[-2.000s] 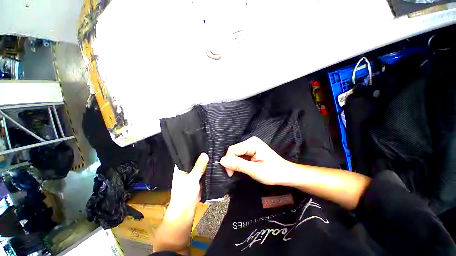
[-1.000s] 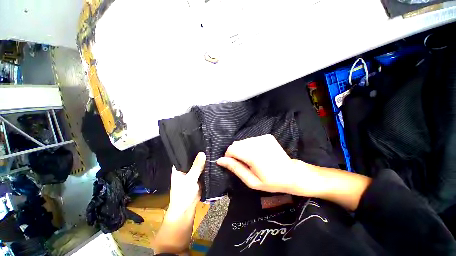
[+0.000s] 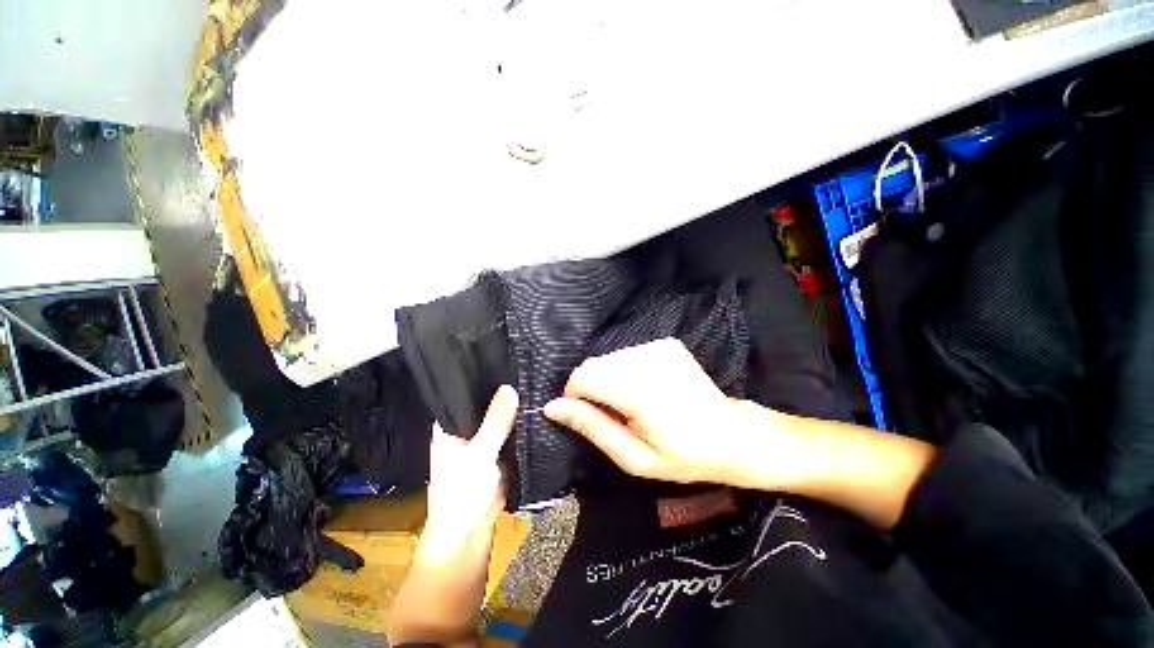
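A black garment (image 3: 557,317) with a ribbed, finely striped surface hangs over the table's front edge, above my lap. A plain black folded band (image 3: 449,348) lies at its left side, along a seam line. My left hand (image 3: 471,487) grips the garment from below, with the thumb on top beside the seam. My right hand (image 3: 652,411) is over the striped cloth with thumb and forefinger pinched together. A short pale line, perhaps a thread or a small tool, shows between my right fingertips and my left thumb; I cannot tell which.
The white table (image 3: 608,139) has a worn, taped left edge. A blue plastic crate (image 3: 850,291) with black garments (image 3: 1038,291) and a white cord loop (image 3: 900,177) stands at the right. A cardboard box (image 3: 361,570) and a black heap (image 3: 272,513) are at the lower left.
My right hand has turned over since the oldest frame, from a raised pinch to a flatter one with its back showing. My left hand keeps its hold on the garment.
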